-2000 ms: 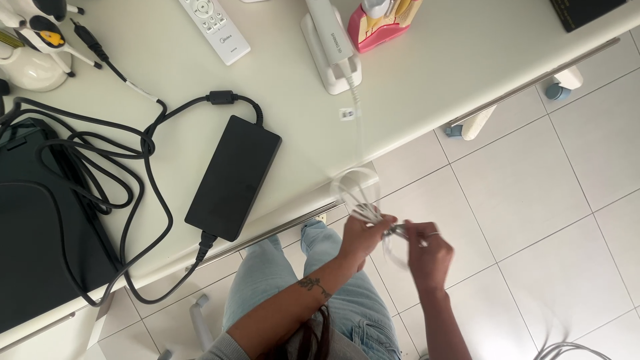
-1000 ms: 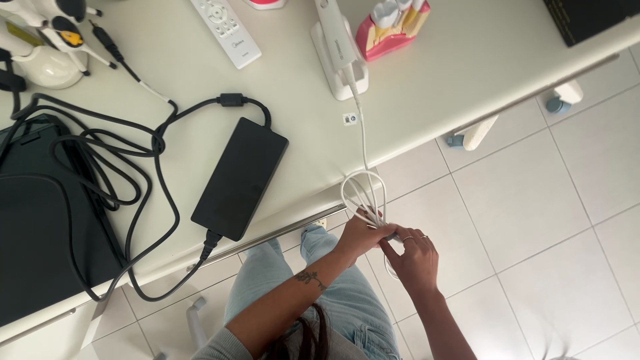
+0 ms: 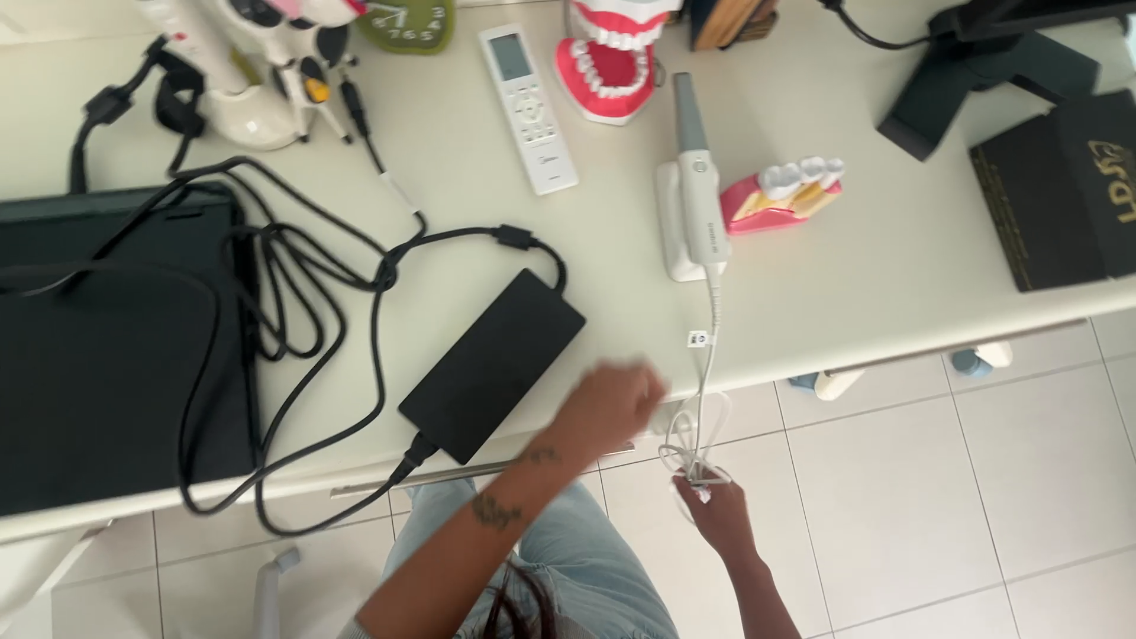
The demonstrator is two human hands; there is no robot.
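Observation:
My right hand [image 3: 717,513] grips a bundled white cable [image 3: 688,453] just off the desk's front edge. The cable runs up to a white and grey handheld dental scanner [image 3: 704,204], which lies in its white cradle [image 3: 671,222] on the desk. My left hand [image 3: 617,404], blurred, is over the desk's edge between the cable and a black power adapter [image 3: 493,364]. Its fingers look curled, and I cannot tell whether anything is in them. A pink and white tooth model [image 3: 781,200] stands beside the scanner.
A black laptop [image 3: 115,373] with tangled black cords [image 3: 377,355] lies at left. Behind are a white remote control [image 3: 529,111], a red and white jaw model [image 3: 612,80] and a green clock [image 3: 408,22]. A black box [image 3: 1061,195] and a monitor stand [image 3: 985,80] are at right.
My left hand has come away from the cable bundle and moved up toward the desk. My right hand still holds the bundle. The view has shifted, showing more of the desk's back.

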